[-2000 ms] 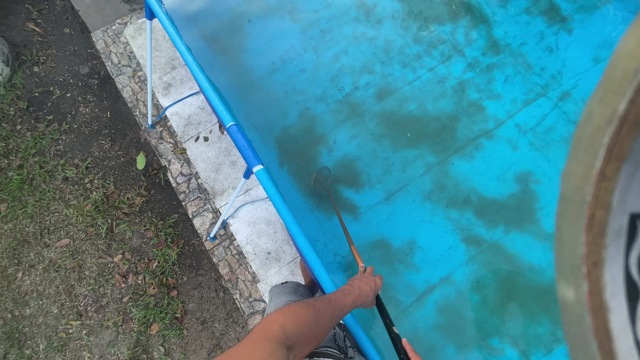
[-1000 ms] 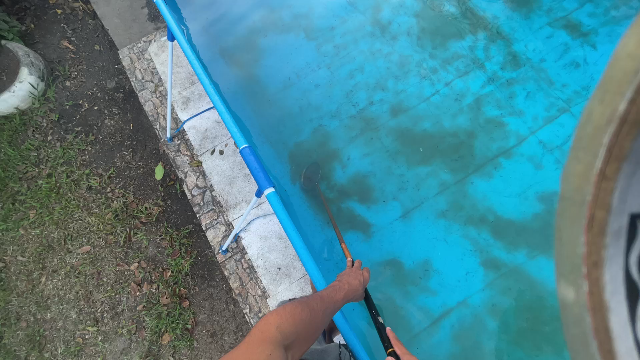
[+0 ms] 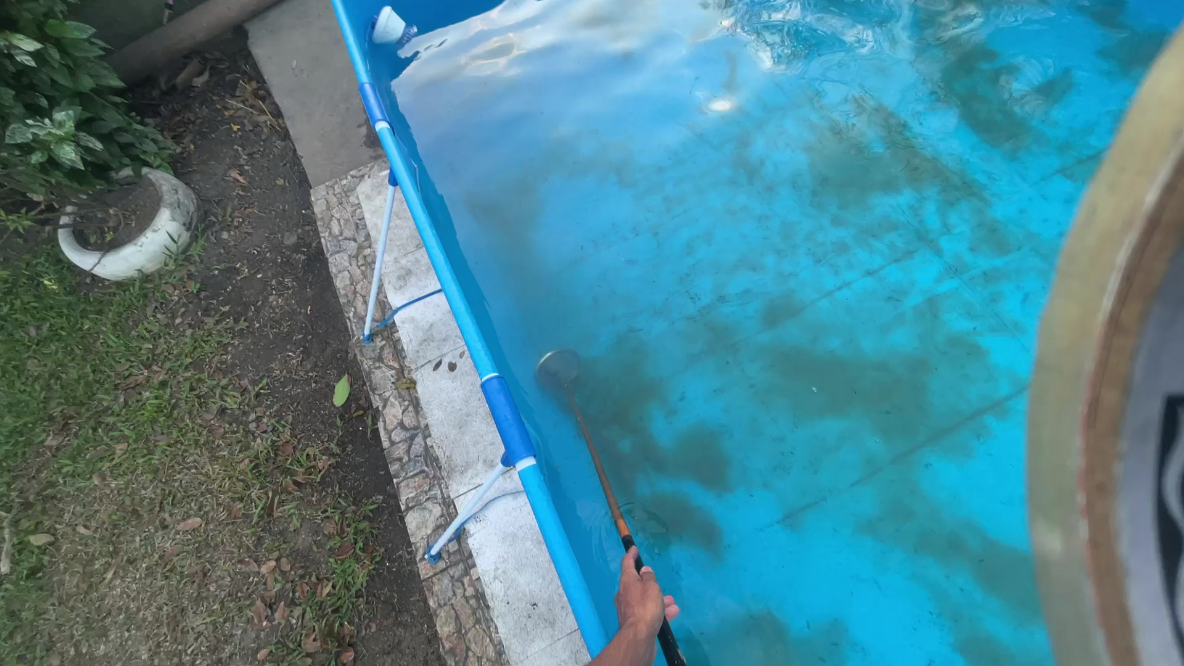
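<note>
My left hand (image 3: 638, 597) is closed around the black grip of a long pole tool (image 3: 606, 486) at the bottom centre, just right of the pool's blue top rail. The pole has an orange section above the grip and slants up and left into the water. Its round, flat greyish head (image 3: 558, 368) is underwater near the pool wall; whether it is mesh or solid cannot be told. Dark, cloudy patches (image 3: 689, 458) lie in the blue water beside it. My right hand is out of view.
The pool's tubular top rail (image 3: 453, 277) runs diagonally, with slanted white supports (image 3: 381, 250) on stone paving (image 3: 435, 518). A white curved planter (image 3: 139, 250) and a bush (image 3: 65, 111) stand left. A large blurred round object (image 3: 1101, 370) blocks the right edge.
My right hand, on the pole's lower end earlier, has left view. My left hand still holds the pole. The view has shifted, bringing in more of the pool's far part and the whole planter.
</note>
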